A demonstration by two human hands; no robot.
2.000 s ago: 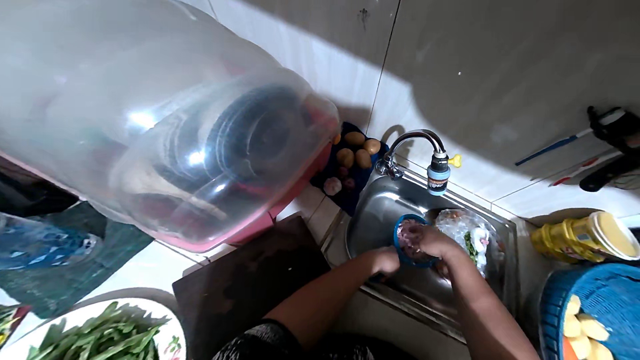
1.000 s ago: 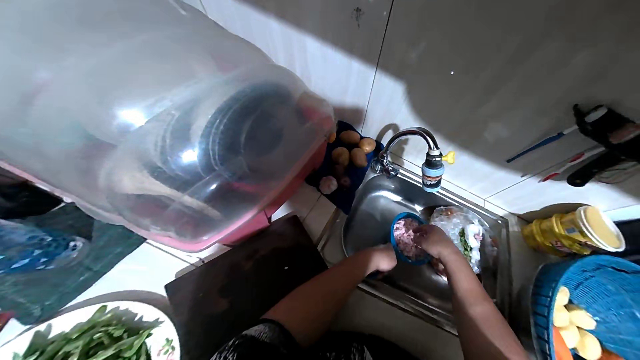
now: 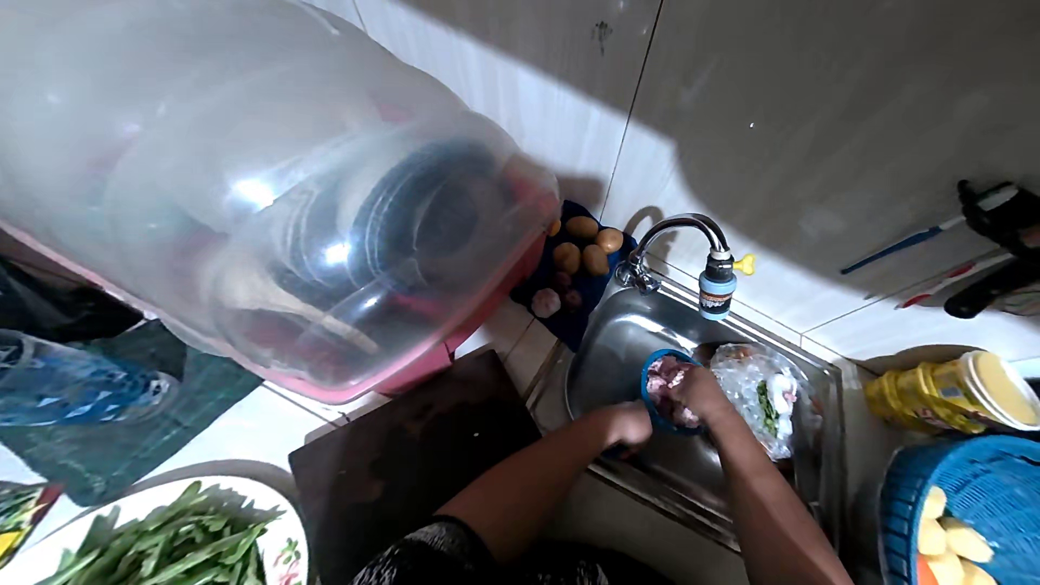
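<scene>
Over the steel sink (image 3: 605, 329) is a small blue plastic container (image 3: 647, 375) filled with pieces of raw meat (image 3: 668, 375). My left hand (image 3: 627, 424) is closed at its near left edge, with the fingertips hidden. My right hand (image 3: 700, 392) reaches into it from the right, its fingers touching the meat and mostly out of sight. Right of that hand, a clear plastic bag (image 3: 735, 370) with something green and white in it lies in the sink. The faucet (image 3: 691, 221) with a blue filter (image 3: 717, 294) stands behind.
A dark board (image 3: 398, 463) lies left of the sink, near a pink-rimmed container (image 3: 349, 394) with a clear cover. Potatoes (image 3: 581, 227) and garlic (image 3: 546, 303) rest on blue cloth. A plate of green beans (image 3: 183, 540), yellow tub (image 3: 926, 396) and blue basket (image 3: 902, 487) stand around.
My right hand has shifted slightly within the blue container, and the meat shows beside it. My left hand has stayed at the container's edge.
</scene>
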